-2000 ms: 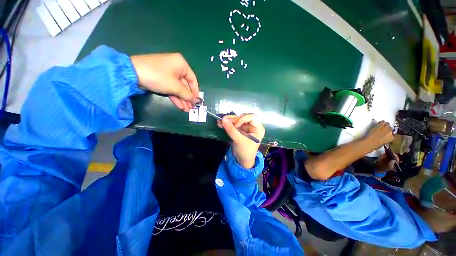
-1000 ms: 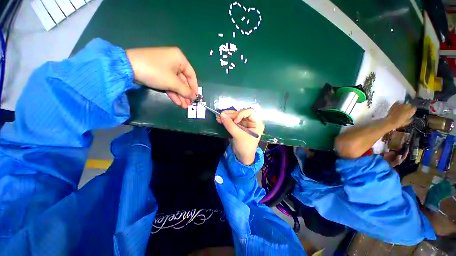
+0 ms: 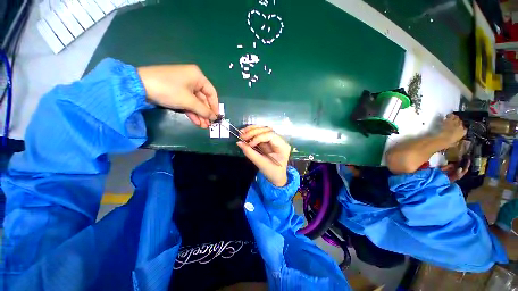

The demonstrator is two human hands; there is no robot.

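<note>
My left hand (image 3: 190, 96) pinches a very small dark component (image 3: 218, 118) between its fingertips, mostly hidden. My right hand (image 3: 265, 149) holds thin silvery tweezers (image 3: 235, 132), their two tips pointing left at the component. A small white pad sheet (image 3: 219, 130) lies on the green bench just under the left fingertips, near the bench edge. Tiny white pieces (image 3: 248, 61) lie in a loose pile further back, and others form a heart outline (image 3: 279, 28) beyond them.
A solder wire spool (image 3: 390, 109) with green flanges stands at right on a black stand. Small metal parts (image 3: 415, 88) lie on white paper (image 3: 431, 82) beyond it. A neighbour's arm (image 3: 423, 149) reaches over the bench at right. A white strip sheet (image 3: 71, 21) lies at upper left.
The tweezers' two arms now show apart, where they looked like one thin rod before. The view has shifted slightly. The neighbour's forearm has moved right.
</note>
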